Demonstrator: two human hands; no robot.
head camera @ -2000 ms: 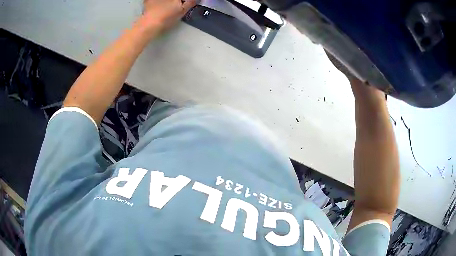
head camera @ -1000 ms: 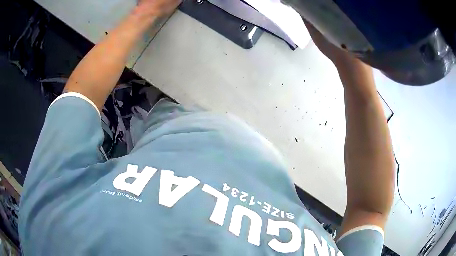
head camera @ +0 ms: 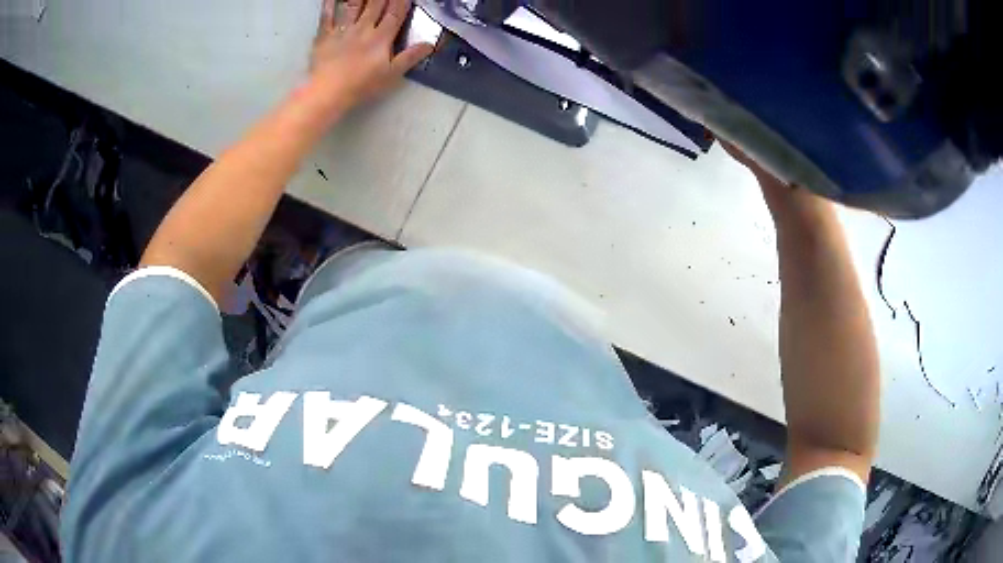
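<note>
The cutting machine's big blue motor housing (head camera: 770,99) fills the upper right. Its dark grey base plate (head camera: 506,94) with screws lies on the off-white table (head camera: 616,220) at the top. A pale-topped strip of the fabric lay (head camera: 583,83) with a dark edge lies over the plate and tapers to a point on the right. My left hand (head camera: 361,50) is at the top edge with fingers spread, its thumb beside the plate's left end. My right forearm reaches up under the motor housing; my right hand is hidden behind it.
A table seam (head camera: 431,170) runs down to the near edge. Thin dark threads (head camera: 913,319) lie on the table at the right. Fabric scraps (head camera: 720,451) are heaped below the table edge, and more dark scraps (head camera: 83,187) lie at the left.
The pointed strip now reaches further past the plate in view. My left hand shows more fully, its fingers now spread. The table seam has shifted right in view.
</note>
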